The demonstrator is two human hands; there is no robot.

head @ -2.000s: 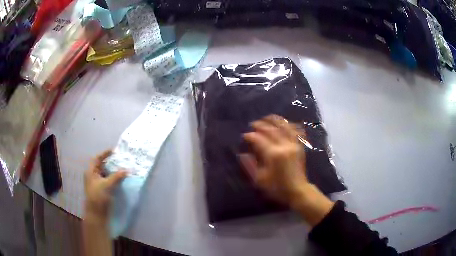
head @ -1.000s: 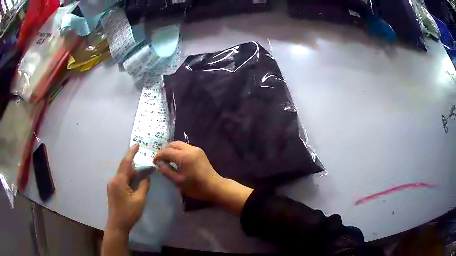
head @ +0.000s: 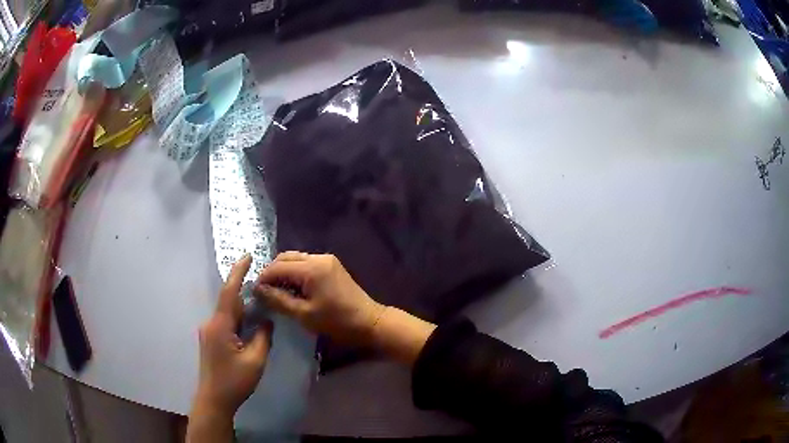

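A dark garment in a clear polybag (head: 372,190) lies tilted on the white table, shiny at its far edge. A pale-blue label strip (head: 243,208) with white printed labels runs along the bag's left side and curls at its far end. My left hand (head: 232,346) is at the strip's near part, thumb and forefinger around it. My right hand (head: 316,294) pinches at the strip beside my left fingertips, over the bag's near left side. Whether a label is between the right fingertips cannot be made out.
A slim black object (head: 71,324) lies at the left edge. Clear bags with red edges (head: 56,130) and a yellow piece (head: 121,121) are at the far left. Dark packs (head: 346,10) line the far side. A pink-red line (head: 675,310) marks the table's right part.
My right hand has moved left from over the bagged garment to the strip, beside my left hand. The bag appears further left and more turned; the strip hangs straighter.
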